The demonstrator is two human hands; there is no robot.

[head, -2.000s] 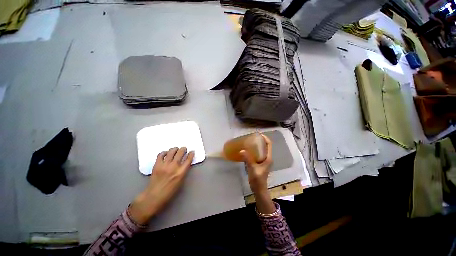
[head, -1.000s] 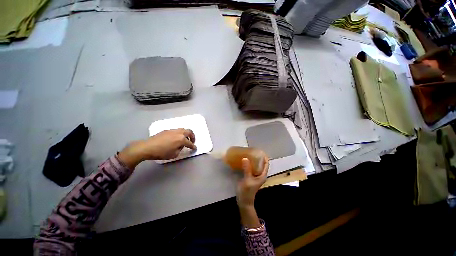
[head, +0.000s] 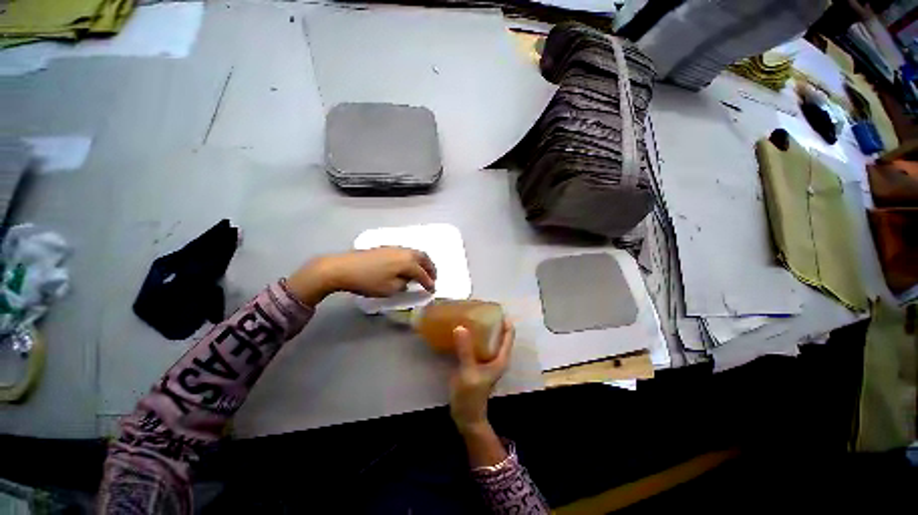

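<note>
My right hand (head: 477, 374) holds the amber glue bottle (head: 461, 327) tilted, its nozzle pointing left at the near edge of the white stiffener board (head: 443, 241). My left hand (head: 377, 272) is over the board with curled fingers; whether it grips anything is unclear. A single grey lining piece (head: 587, 292) lies on a pale sheet to the right. A low stack of grey pieces (head: 383, 143) sits behind the board.
A tied bundle of grey pieces (head: 589, 136) leans at back right. Khaki panels (head: 810, 216) lie farther right. A black cloth (head: 188, 282) lies left, with crumpled plastic (head: 35, 267) and a tape roll (head: 28, 364) at far left. The table's front edge is near my hands.
The view has shifted left. My left hand has gone from lying flat on the board to curled fingers over it. The bottle has moved nearer, to the board's front edge.
</note>
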